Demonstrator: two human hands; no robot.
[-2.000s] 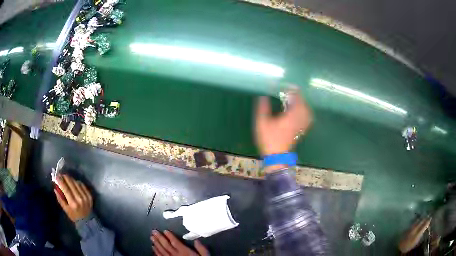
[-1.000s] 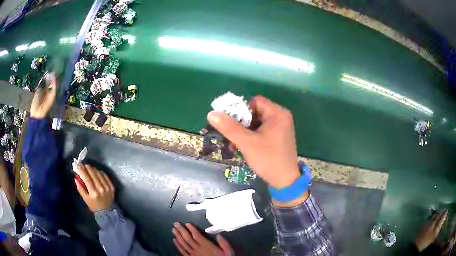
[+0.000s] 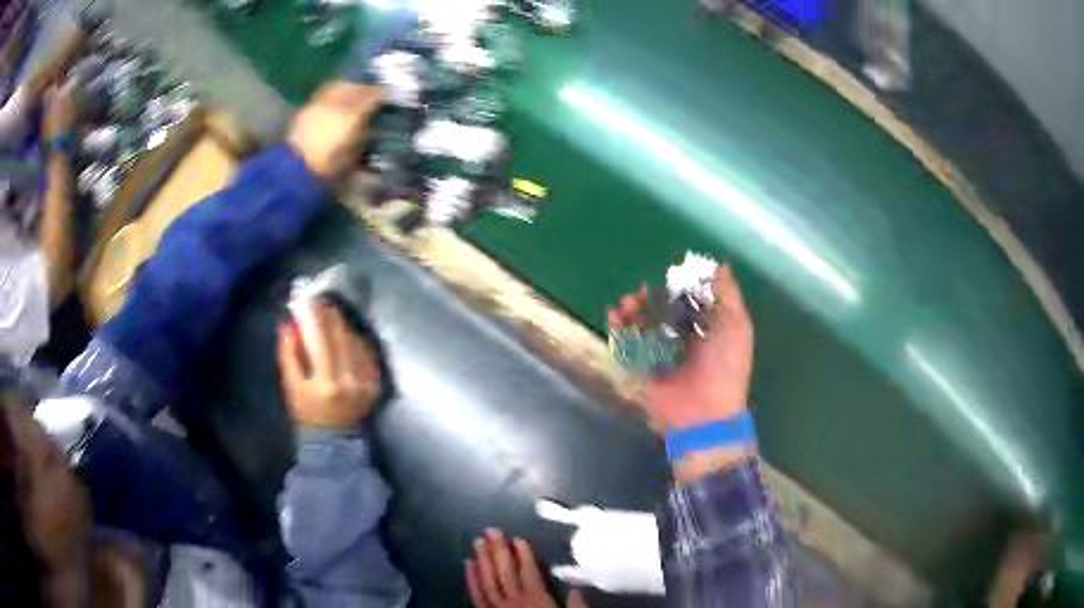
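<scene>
My right hand (image 3: 701, 356), with a blue wristband and plaid sleeve, is turned palm up over the belt's near side. It holds a wired board assembly: the chunky white part (image 3: 693, 276) is at the fingers and the green board (image 3: 646, 353) lies towards the thumb side or palm edge, blurred. My left hand (image 3: 511, 575) is cut off by the bottom edge, its fingers spread on the dark mat, with nothing seen in it. A white cloth or glove (image 3: 612, 549) lies on the mat between my left hand and right sleeve, which partly hides it.
Piled assemblies (image 3: 458, 143) lie on the green belt (image 3: 820, 380) at upper left, against a blurred divider bar. A neighbour's hand (image 3: 327, 374) with a red-and-white item rests on the mat. A blue-sleeved arm (image 3: 202, 261) reaches to the pile. A speckled rail (image 3: 523, 303) edges the belt.
The view has swung left. My right hand has turned from palm down to palm up, still with the assembly. The green board that lay by the rail now appears in that hand.
</scene>
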